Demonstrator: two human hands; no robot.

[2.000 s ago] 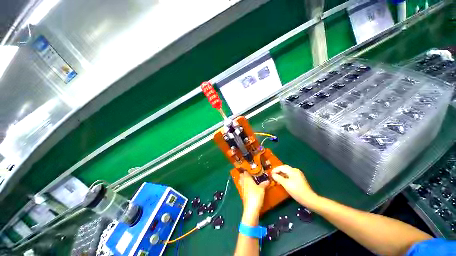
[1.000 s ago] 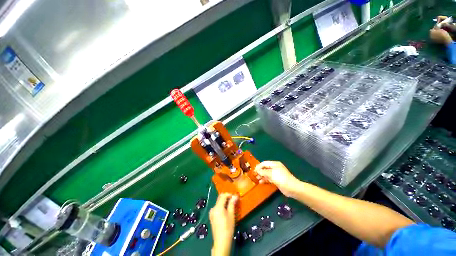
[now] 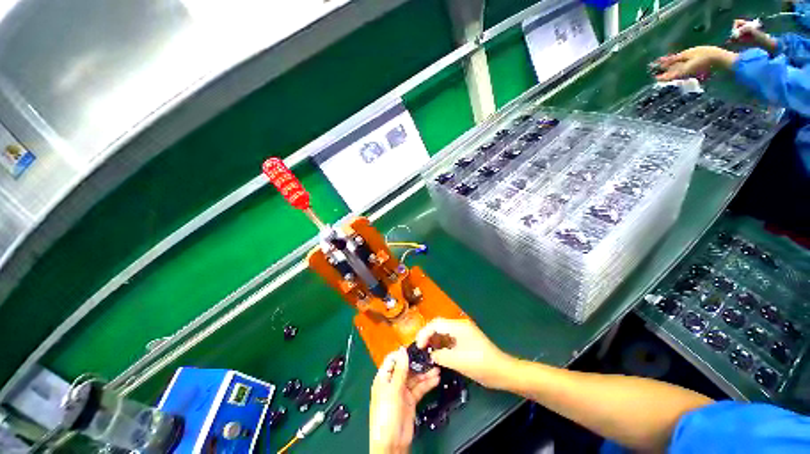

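My left hand point(image 3: 396, 401) and my right hand point(image 3: 462, 352) meet at the front edge of the orange toggle press point(image 3: 377, 334). A small black housing point(image 3: 420, 357) is held in the fingertips between them. The red press handle point(image 3: 287, 183) stands up, tilted to the left. The press nest at the plunger's foot shows no black part that I can make out. Loose black parts point(image 3: 441, 405) lie on the mat just past my hands, partly hidden by them. More loose parts point(image 3: 307, 393) lie left of the press.
A tall stack of clear blister trays point(image 3: 582, 270) stands right of the press, a lower blister tray point(image 3: 724, 310) at far right. A blue box point(image 3: 211, 412) and clear jar point(image 3: 133, 424) are at lower left. Another person's hand point(image 3: 688, 64) reaches over trays at upper right.
My hands have come together on a black housing in front of the press; one second ago they were apart at its sides. The view has shifted right. Another person's hand reaches in at upper right.
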